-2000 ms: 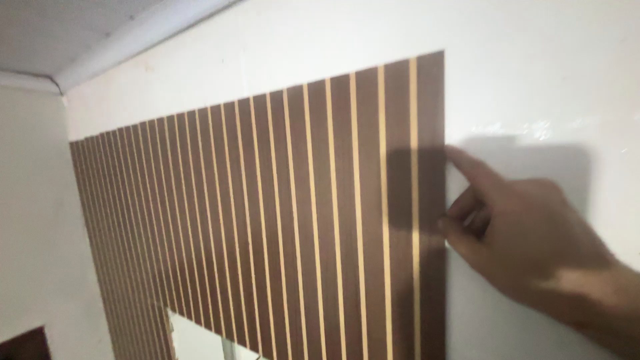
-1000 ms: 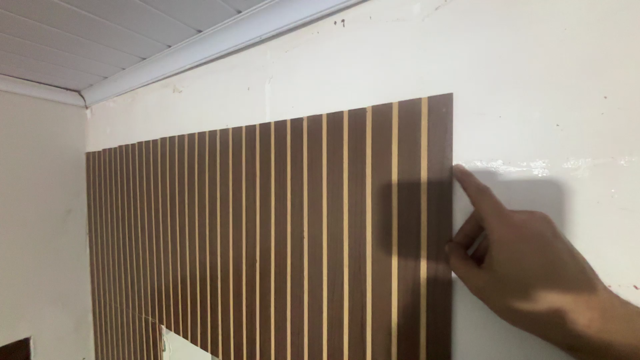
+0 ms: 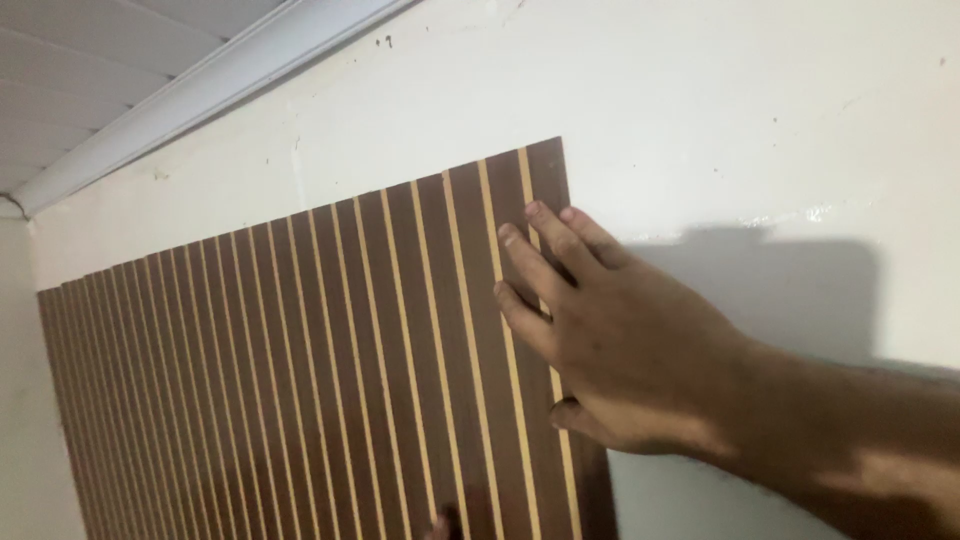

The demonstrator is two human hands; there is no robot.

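Brown panelling with narrow light-yellow vertical stripes [image 3: 337, 337] covers part of a white wall [image 3: 712, 112]. My right hand [image 3: 615, 322] lies near the panelling's right edge, fingers apart and resting on the striped face, with nothing held. At the bottom of the view, the tip of a hand, apparently my left hand [image 3: 441, 525], shows against the panelling. The rest of that hand is out of frame, so its pose is hidden.
White crown moulding [image 3: 225, 90] runs along the top of the wall below a pale panelled ceiling [image 3: 90, 67]. Another pale wall [image 3: 22, 375] meets the panelling's far left side. Small dark marks dot the white wall, and a shadow falls right of the panelling.
My right hand has moved from the panelling's right edge onto its striped face, and its fingers have spread. Fingertips have come into view at the bottom.
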